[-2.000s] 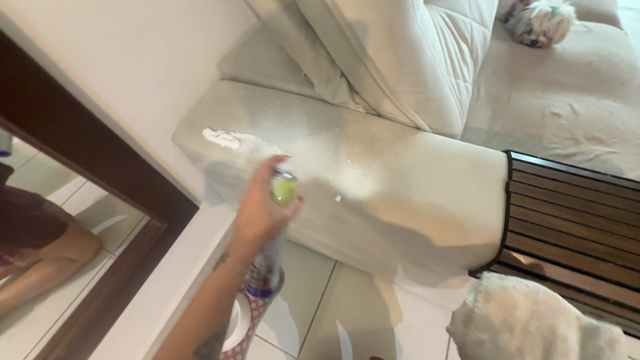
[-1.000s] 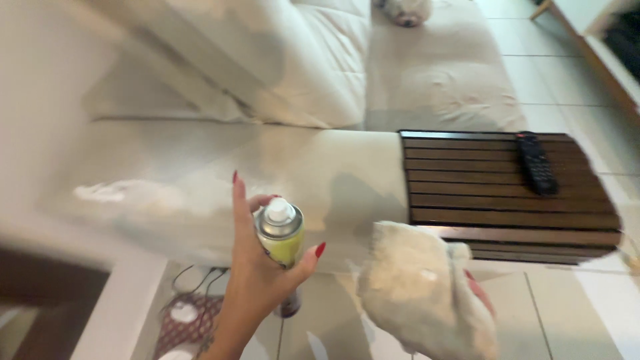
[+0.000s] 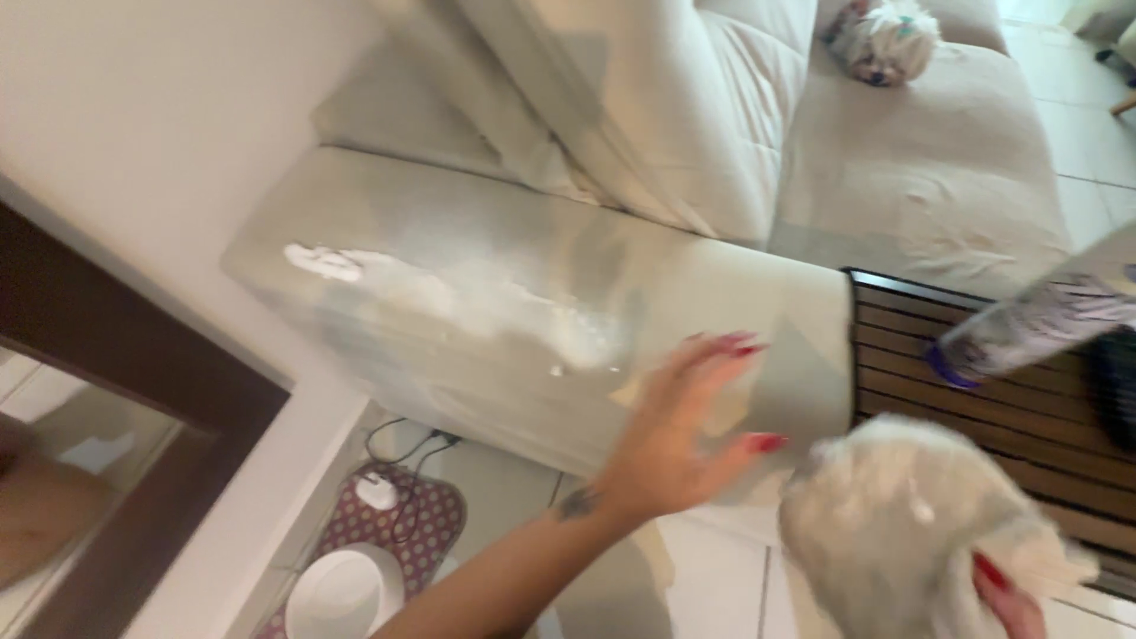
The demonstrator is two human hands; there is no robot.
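My left hand [image 3: 688, 426] reaches over the near side of the sofa's beige armrest [image 3: 728, 302], fingers apart and holding nothing. At the lower right my right hand [image 3: 1007, 595] grips a crumpled off-white cloth [image 3: 896, 515]; most of that hand is hidden behind it. White foam [image 3: 333, 262] lies on the armrest toward the wall, with a thinner foamy streak running right from it. A spray can [image 3: 1021, 319] lies or leans at the right edge over the slatted wooden arm tray [image 3: 923, 382], partly out of view; whether it rests there, I cannot tell.
A small dog [image 3: 883, 44] lies on the sofa seat [image 3: 923, 169]. On the floor below the armrest are a dotted mat [image 3: 435, 515], a white bowl [image 3: 346, 595] and cables [image 3: 417, 461]. A dark-framed mirror [image 3: 204, 444] stands at left. A dark remote control [image 3: 1114, 382] is on the tray.
The spray can was in my left hand a second ago and is now apart from it, over the tray. My left hand has opened. The cloth remains in my right hand.
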